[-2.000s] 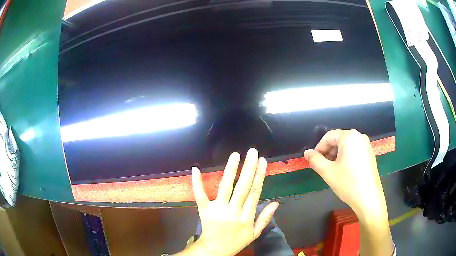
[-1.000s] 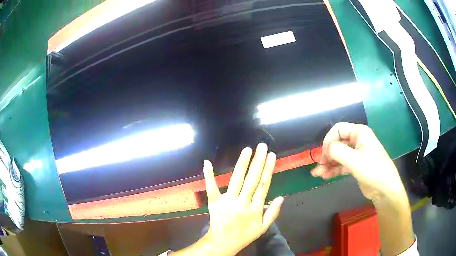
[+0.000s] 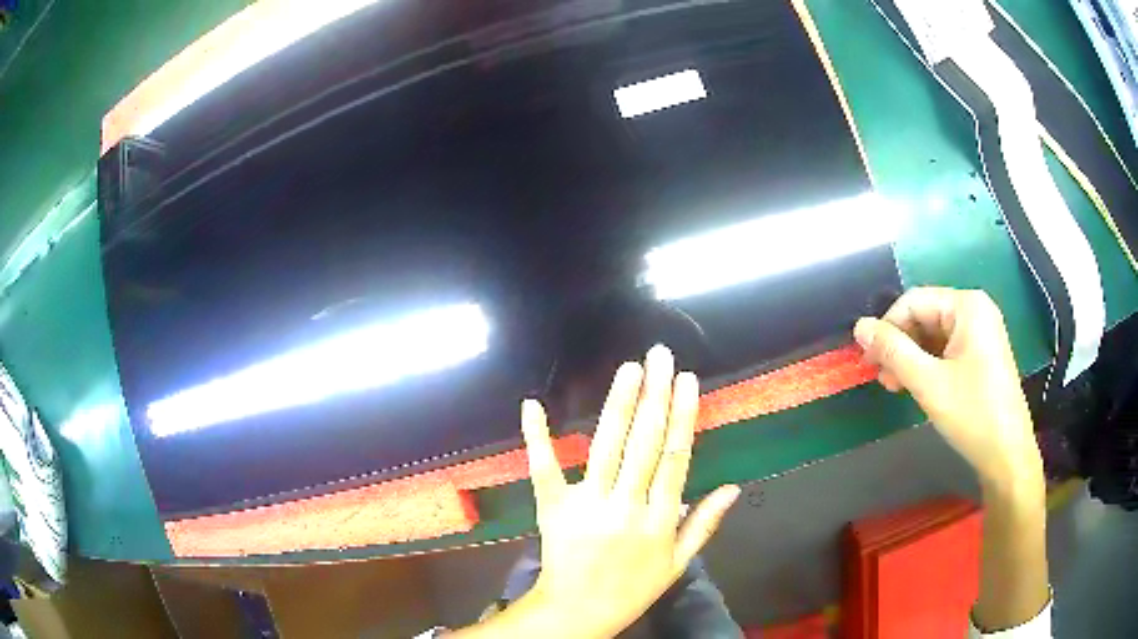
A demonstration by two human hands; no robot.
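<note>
A large glossy black screen [image 3: 412,237] reflects tube lights and lies on a red-orange foam pad [image 3: 325,518], which shows along its near edge. My left hand [image 3: 612,499] is flat with fingers spread, fingertips at the screen's near edge, holding nothing. My right hand [image 3: 955,368] is at the screen's near right corner, thumb and forefinger pinched together. Whether anything thin is between those fingertips cannot be told.
Black-and-white adhesive tape strips [image 3: 1042,212] lie right of the screen on the green bench top [image 3: 799,443]. A red box-like object [image 3: 924,568] stands below the bench. A striped white bundle [image 3: 28,481] is at the far left, and dark material is at the right edge.
The view has turned, so the screen appears tilted and shifted left. My right hand has moved right along the near edge to the corner. My left hand stays spread at the near edge.
</note>
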